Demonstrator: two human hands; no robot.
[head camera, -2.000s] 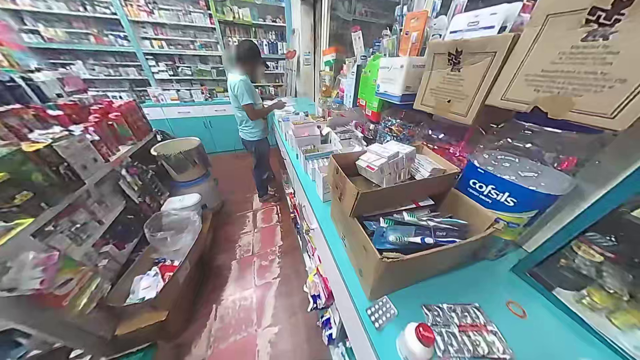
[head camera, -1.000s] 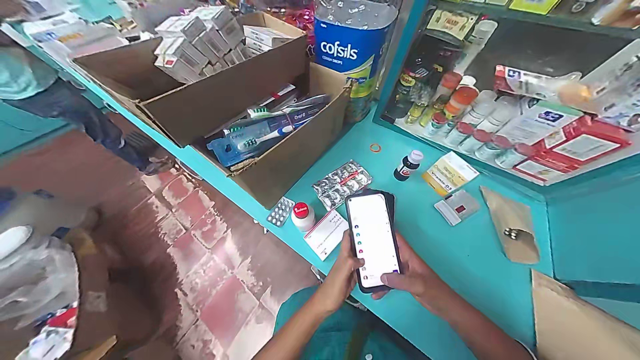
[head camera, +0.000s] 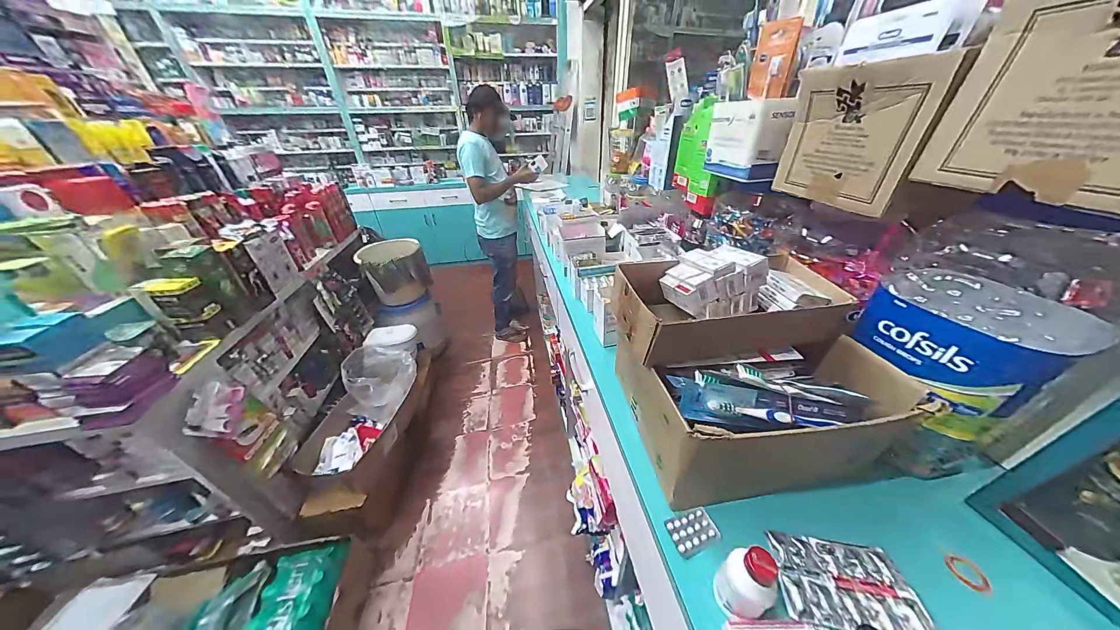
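Observation:
Neither my left hand nor my right hand is in view. On the turquoise counter (head camera: 787, 516) at the lower right stand a white bottle with a red cap (head camera: 746, 581), a small blister pack (head camera: 692, 531) and larger foil blister strips (head camera: 844, 582). An orange rubber band (head camera: 967, 573) lies to their right. Behind them, an open cardboard box (head camera: 787, 468) holds packaged toothbrushes (head camera: 761, 398). Another cardboard box (head camera: 643, 319) with small white cartons (head camera: 713, 280) is just beyond. A large Cofsils jar (head camera: 945, 350) is at their right.
A person (head camera: 494, 201) stands at the far end of the counter, holding a small item. A red tiled aisle (head camera: 472, 472) runs between the counter and the stocked shelves (head camera: 254, 341) on the left. Cartons and a bin (head camera: 394, 271) line the aisle's left side.
The view has swung up and left from the counter. One second ago both my hands held a smartphone there; now they are out of frame. The other person's hands are raised higher than two seconds ago.

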